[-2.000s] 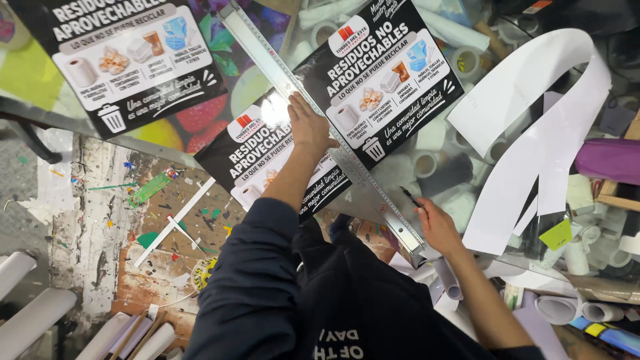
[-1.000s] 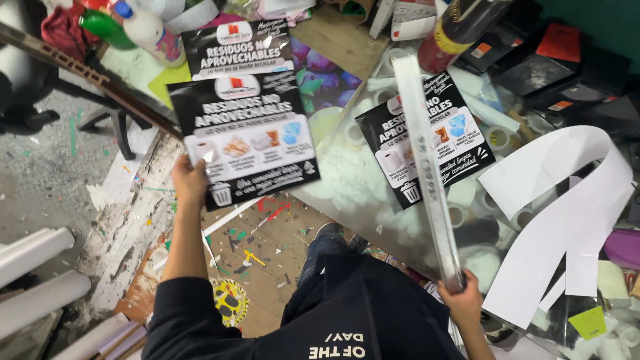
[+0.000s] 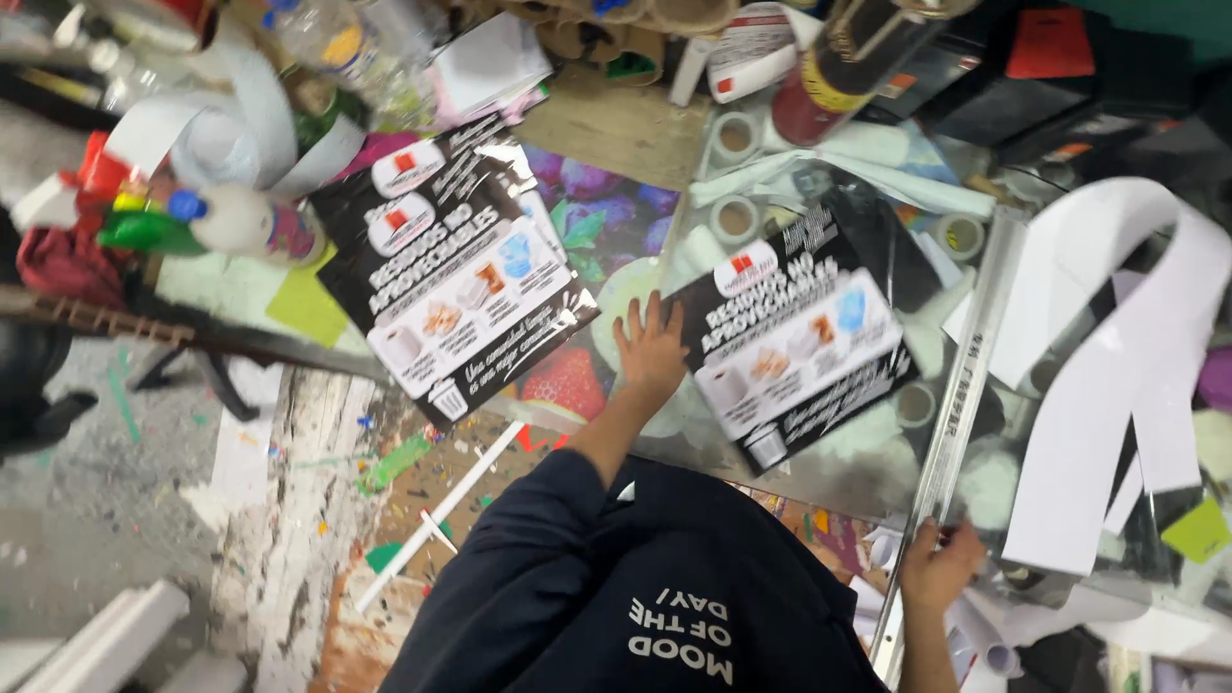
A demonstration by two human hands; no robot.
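My left hand point(image 3: 652, 348) is spread with nothing in it, at the left edge of a black-and-white printed sheet point(image 3: 799, 337) that lies on the glass tabletop point(image 3: 857, 462). To its left, similar printed sheets point(image 3: 462, 289) lie overlapped in a stack. At the lower right, my right hand point(image 3: 941, 558) is at the lower part of a long metal ruler point(image 3: 962, 385), which lies slanted between the single sheet and a curled white strip. The fingers of my right hand are blurred, so their hold on the ruler cannot be made out.
A curled white paper strip point(image 3: 1068, 433) lies right of the ruler. White bottle point(image 3: 245, 223), green bottle point(image 3: 144, 231) and a coil of white strip point(image 3: 217, 135) crowd the back left. A dark red cylinder point(image 3: 818, 96) and black boxes point(image 3: 1049, 87) are at the back.
The sheet my left hand held one second ago now lies on the left stack, and that hand has moved right, beside the single sheet. The ruler has moved right, off that sheet.
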